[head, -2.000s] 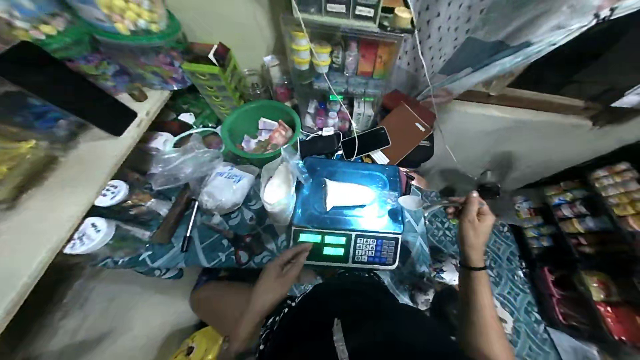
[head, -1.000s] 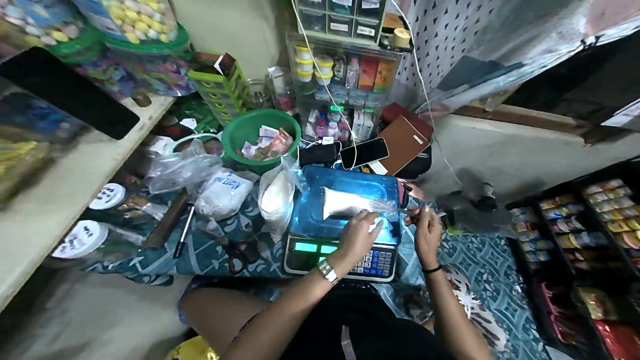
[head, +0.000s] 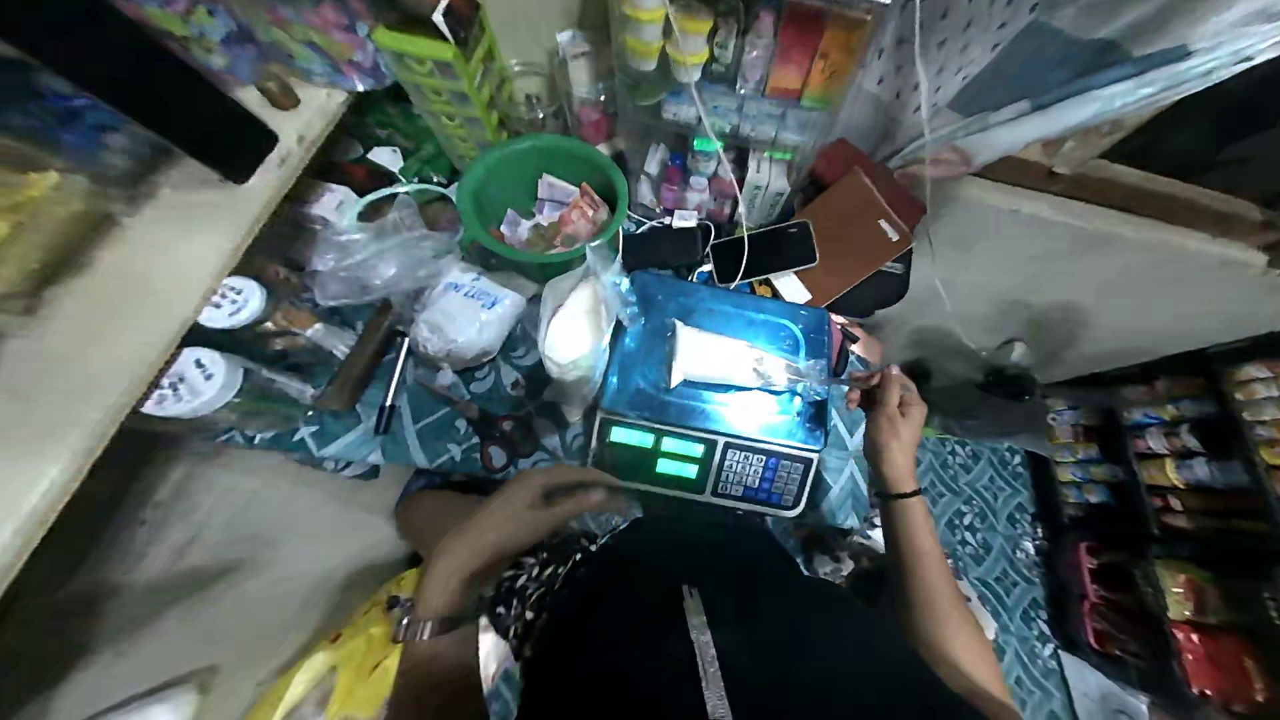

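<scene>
A digital weighing scale with lit green displays stands on the patterned cloth. On its shiny platform lies a small plastic bag of white powder, its mouth end toward the right. My right hand is at the scale's right edge, fingers pinched near the bag's loose end; whether it grips the plastic cannot be told. My left hand rests near the display's lower left corner, nothing visible in it. A larger open bag of white powder touches the scale's left side. Scissors lie left of my left hand.
A green basin with banknotes, a tied white bag, a marker pen and lidded jars are to the left. Smartphones and a brown leather-like case lie behind the scale. Racks of packets stand at the right.
My left hand has moved from the small bag over the platform back to the scale's lower left. My right hand has stayed near the scale's right side. The view is closer.
</scene>
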